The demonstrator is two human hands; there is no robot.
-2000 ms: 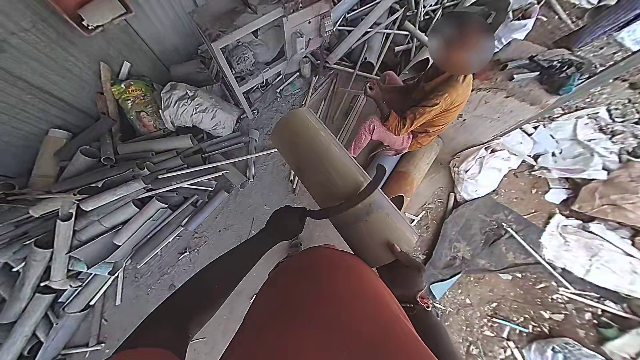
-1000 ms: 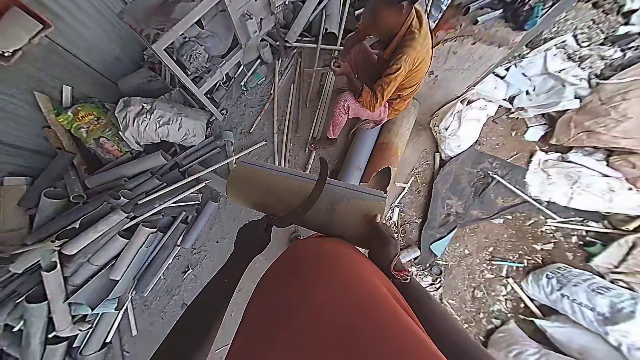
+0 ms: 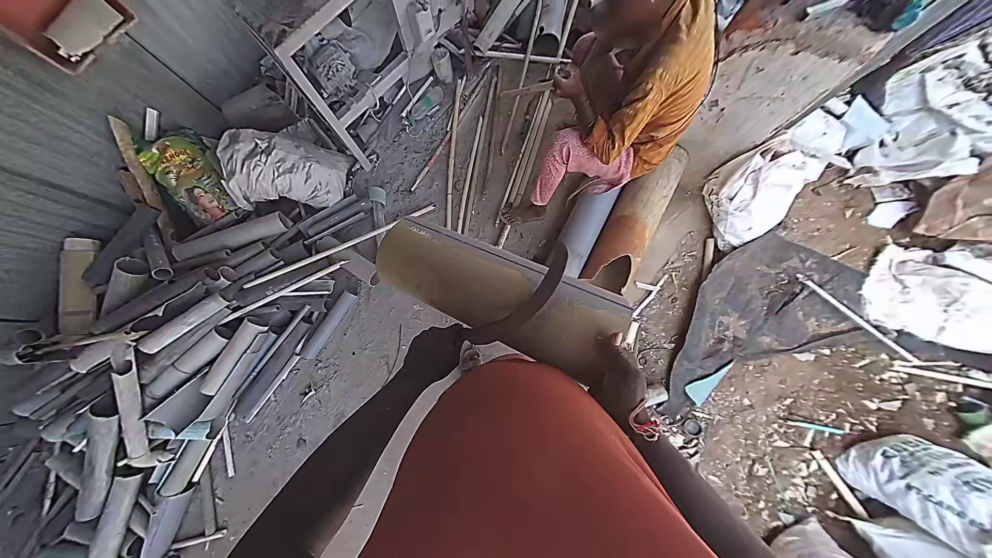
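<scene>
My left hand (image 3: 434, 353) is closed around the handle end of a dark, curved sickle blade (image 3: 542, 293), which lies across a wide, brownish half-round length of pipe (image 3: 446, 271). My right hand (image 3: 620, 372) grips the right end of that pipe piece, close to my body, and a red bracelet shows on the wrist. The piece slants from upper left to lower right, its concave side toward me. Just beyond its right end lie a grey pipe (image 3: 590, 225) and a rusty-brown pipe (image 3: 639, 221), side by side.
A person in an orange shirt (image 3: 666, 93) sits on the two pipes ahead. Cut pipe pieces (image 3: 194, 325) are heaped at left, below a crumpled white sack (image 3: 283, 170). A metal frame (image 3: 325, 93) stands behind. Dark sheeting (image 3: 744, 302) and white sacks (image 3: 907, 480) lie at right.
Between two seconds and one second ago, the pipe piece turned from steep to more level, with both hands at it. Since then the sickle has stayed across it.
</scene>
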